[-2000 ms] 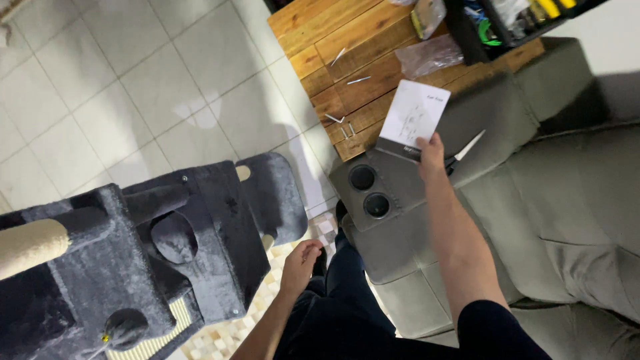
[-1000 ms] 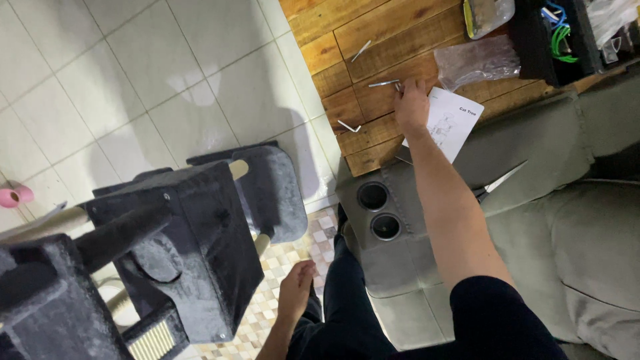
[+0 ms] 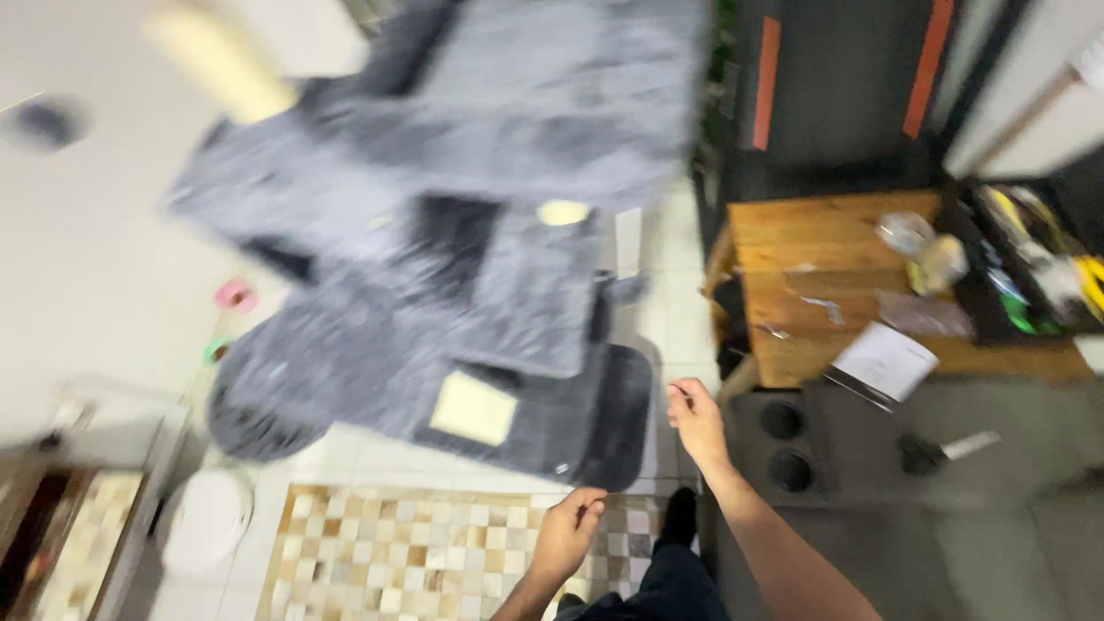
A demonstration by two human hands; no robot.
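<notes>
A dark grey plush cat tree with beige parts fills the left and middle of the view, blurred. My left hand is at the lower corner of its rounded plush platform, thumb and index finger slightly apart; contact is unclear. Right of that platform is my right hand, its fingers curled, with a small dark spot at the fingertips; whether it holds something is unclear. On the wooden table lie small metal pieces, perhaps hex keys. A printed sheet or booklet rests where table and sofa meet.
A grey sofa with two cup holders runs along the right, a knife-like tool on it. A black tool box stands on the table. Below the cat tree lies a patchwork rug; a round white object is at lower left.
My right hand has left the metal pieces and booklet on the table and moved left beside the cat tree. My left hand is now at the platform's corner. The view has swung strongly.
</notes>
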